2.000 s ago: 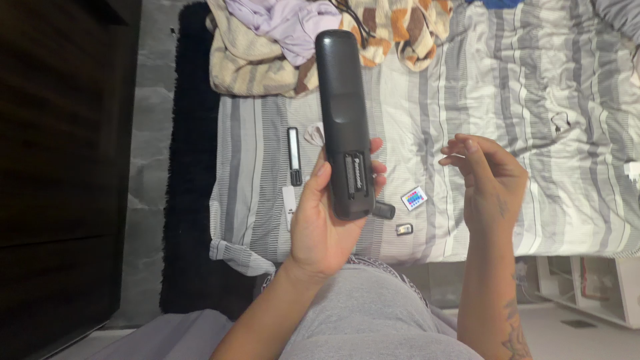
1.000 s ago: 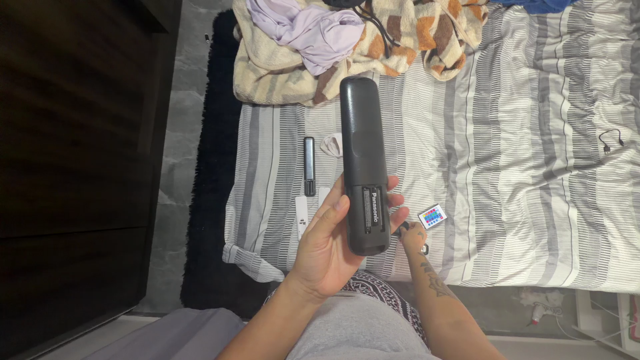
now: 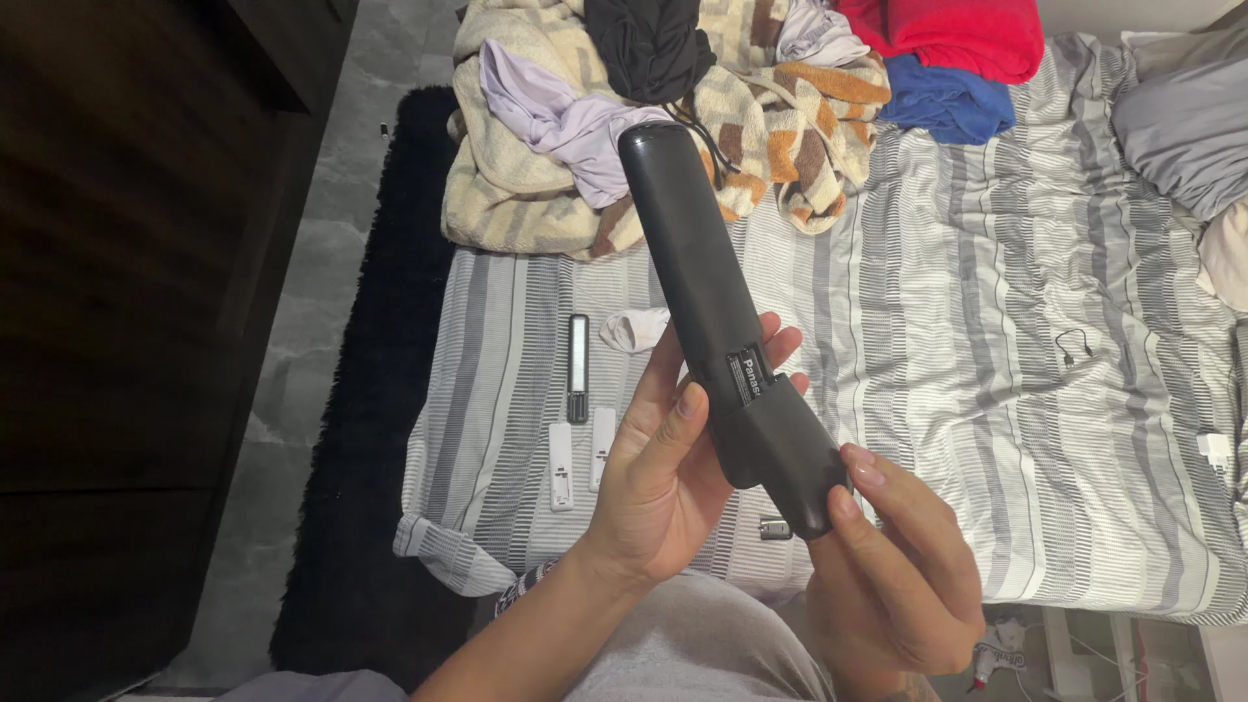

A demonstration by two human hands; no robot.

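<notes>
A black remote control (image 3: 687,244) lies back side up in my left hand (image 3: 663,458), whose fingers wrap around its lower half. Its battery bay is partly uncovered, and a Panasonic battery (image 3: 749,375) shows inside. Between the thumb and fingers of my right hand (image 3: 902,565) is the black battery cover (image 3: 795,453), tilted over the lower end of the remote. Below the cover, a small metallic battery or batteries (image 3: 776,528) rest on the striped bedsheet (image 3: 936,409).
On the bed lie a slim black device with a pale strip (image 3: 578,366), two white remote-like pieces (image 3: 561,466), a white cloth (image 3: 634,330) and a short black cable (image 3: 1072,346). A patterned blanket (image 3: 526,210) and heaped clothes are beyond. A dark rug (image 3: 361,390) lies left of the bed.
My right hand was apart from the remote, then reached down to the bed beside it. Now it holds the battery cover against the remote. The remote has tilted, its top leaning left.
</notes>
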